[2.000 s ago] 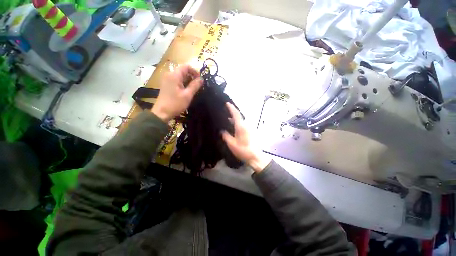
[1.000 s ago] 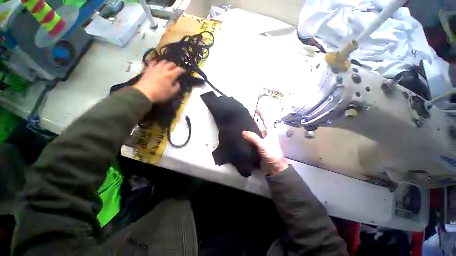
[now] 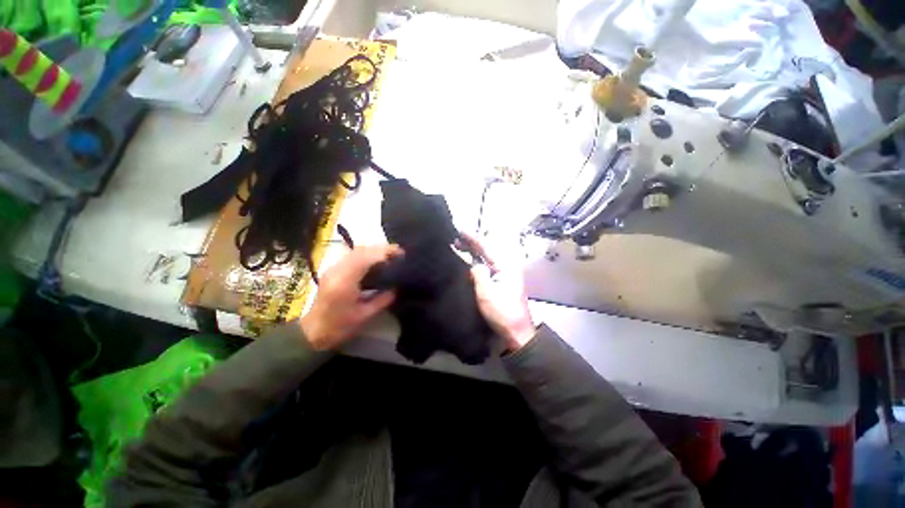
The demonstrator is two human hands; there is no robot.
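Note:
Black cut pieces (image 3: 432, 273) lie bunched at the table's front edge, between my two hands. My left hand (image 3: 347, 298) grips their left side, with the fingertips partly hidden by the cloth. My right hand (image 3: 499, 296) holds their right side, with the thumb on top. A tangled heap of black cord (image 3: 298, 164) lies to the left on the cardboard sheet with yellow tape (image 3: 213, 273). One cord end reaches toward the top of the cloth. A wide black strap (image 3: 213, 196) sticks out left of the heap.
The cream-white sewing machine (image 3: 695, 258) stands at right, its needle area washed out by glare. White fabric (image 3: 724, 55) is piled behind it. A neighbouring machine with a striped thread cone (image 3: 40, 71) is at upper left. Green fabric (image 3: 149, 402) hangs at lower left. A red bin (image 3: 841, 466) shows at lower right.
My left hand has left the cord heap and moved right and toward me to the black pieces. My right hand has stayed on them, and they have shifted slightly left. The cord now lies spread on the cardboard.

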